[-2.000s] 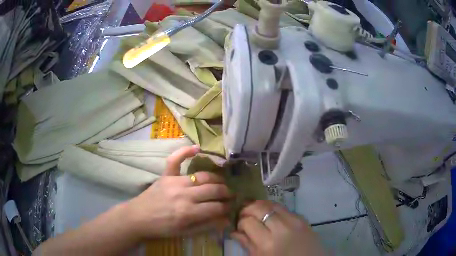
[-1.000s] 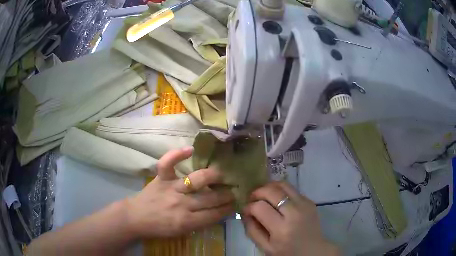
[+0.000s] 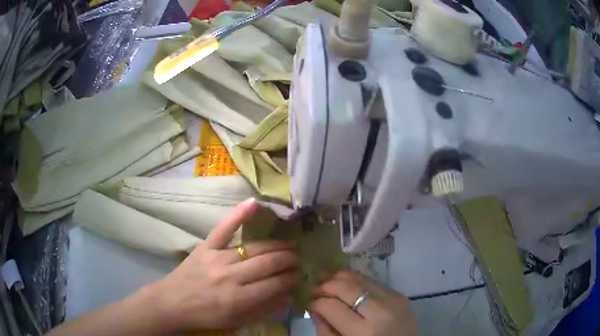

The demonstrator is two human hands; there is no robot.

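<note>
A darker olive strip (image 3: 316, 252) lies at the needle area under the white sewing machine head (image 3: 316, 118). A pale grey-green panel (image 3: 177, 203) runs left from it. My left hand (image 3: 230, 279), with a yellow ring, lies on the olive cloth, index finger stretched toward the machine and fingertip on the panel's edge. My right hand (image 3: 362, 305), with a silver ring, holds the lower right edge of the olive strip between its fingers. It is partly cut off by the bottom edge. The needle tip is hidden or too blurred to tell.
A stack of pale panels (image 3: 99, 147) lies at the left. Sewn pieces (image 3: 210, 88) are heaped behind the needle under a lit lamp (image 3: 187, 60). A bundle of olive strips (image 3: 497, 262) lies right of the needle. Orange printed tape (image 3: 217, 157) is on the table.
The machine and cloth sit lower in the picture than one second ago. My left index finger is straighter, and my right hand is slightly lower and further left.
</note>
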